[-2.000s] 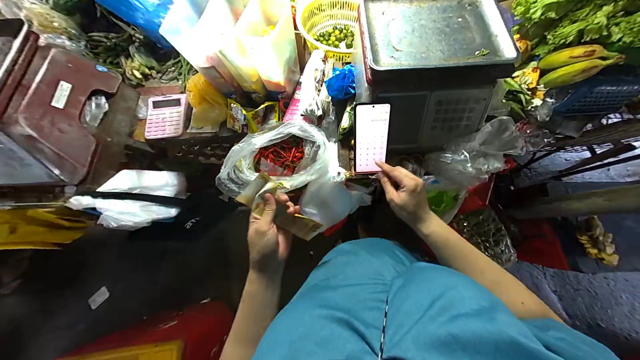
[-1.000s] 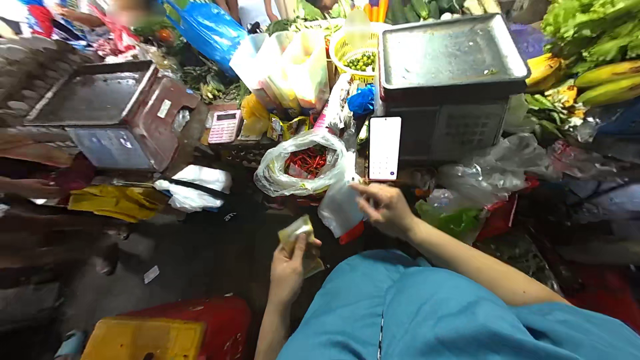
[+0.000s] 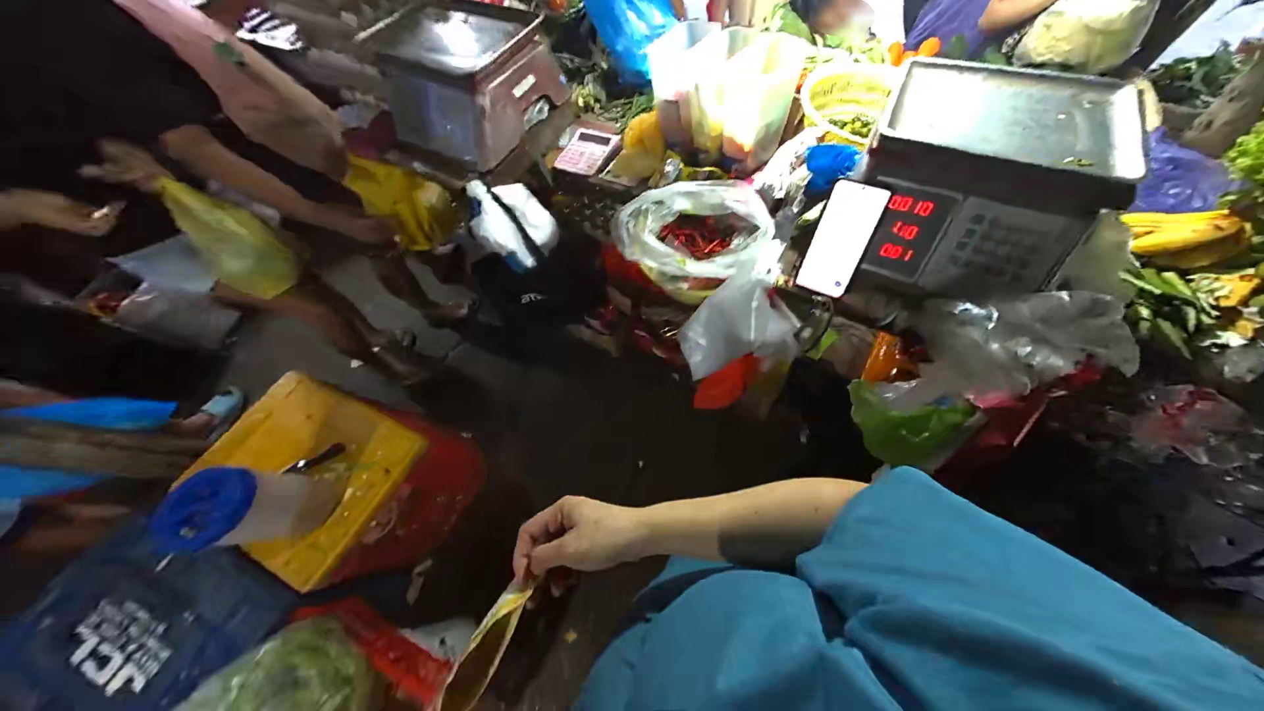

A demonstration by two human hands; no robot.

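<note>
My right hand point(image 3: 583, 538) reaches across low in the view, its fingertips pinching the top edge of a yellowish folded pouch or paper point(image 3: 489, 642), whose lower part runs out of the frame. My left hand is out of view. Ahead, a smartphone point(image 3: 841, 239) with a bright white screen leans against a digital scale point(image 3: 1012, 118) with a metal pan and lit red digits. Left of the phone, a clear plastic bag point(image 3: 632, 232) stands open around red chilies point(image 3: 699, 235). A whitish plastic bag point(image 3: 739, 321) hangs just below it.
A pink calculator point(image 3: 588, 150) and a second scale point(image 3: 459, 89) lie to the upper left. A yellow crate or lid point(image 3: 306, 464) bears a knife and a blue-rimmed container point(image 3: 202, 509). People with a yellow bag point(image 3: 232, 237) stand at left. Bananas point(image 3: 1185, 237) and plastic bags are at right.
My right hand has moved from beside the phone down and left to the yellowish item. My left hand, which held that item, has left the view. The view has turned left.
</note>
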